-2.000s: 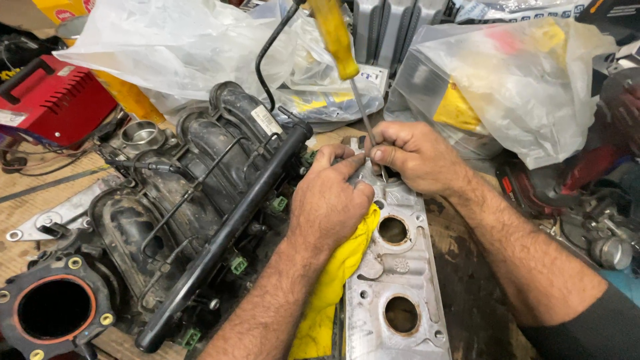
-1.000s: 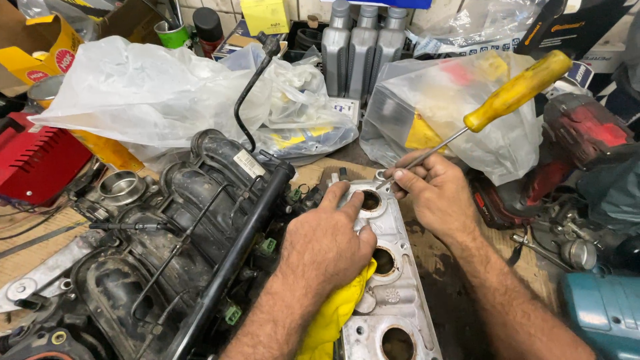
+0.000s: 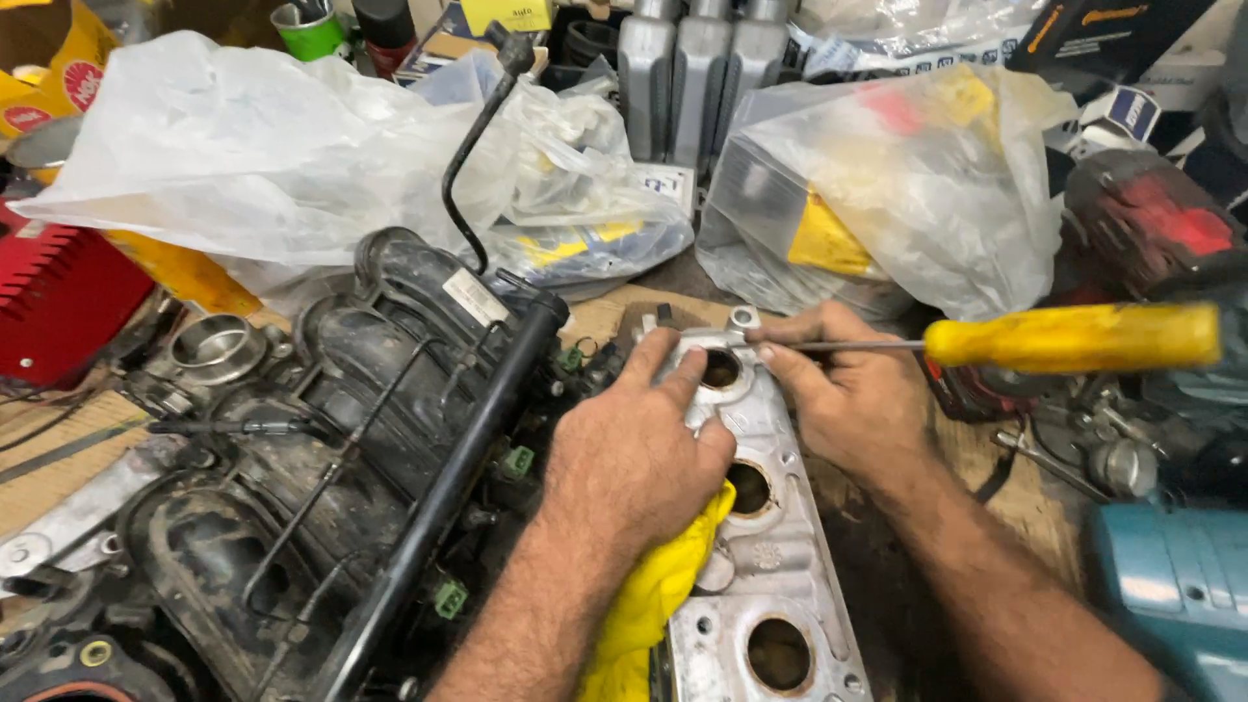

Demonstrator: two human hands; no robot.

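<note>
My right hand (image 3: 853, 390) grips the metal shaft of a screwdriver (image 3: 1068, 338) between thumb and fingers. Its yellow handle points right and is blurred, and its tip lies near the far end of a cast metal engine part (image 3: 765, 561) with round ports. Spread over that part, near the farthest port, my left hand (image 3: 639, 453) presses with its fingertips. Under the left wrist is a yellow cloth (image 3: 653, 595), against the part's left side. A black plastic intake manifold (image 3: 322, 439) with a dark rail lies left of my left hand.
Plastic bags (image 3: 283, 146) lie behind the manifold, and another bag (image 3: 877, 185) sits at the back right. Grey bottles (image 3: 697, 88) stand between them. A red tool (image 3: 1150, 224) and a teal casing (image 3: 1180, 585) are at right. A metal ring part (image 3: 216, 348) is at left.
The screwdriver has swung from nearly upright, through a slant, to almost level, its handle now to the right. My right hand has turned with it. The view has shifted.
</note>
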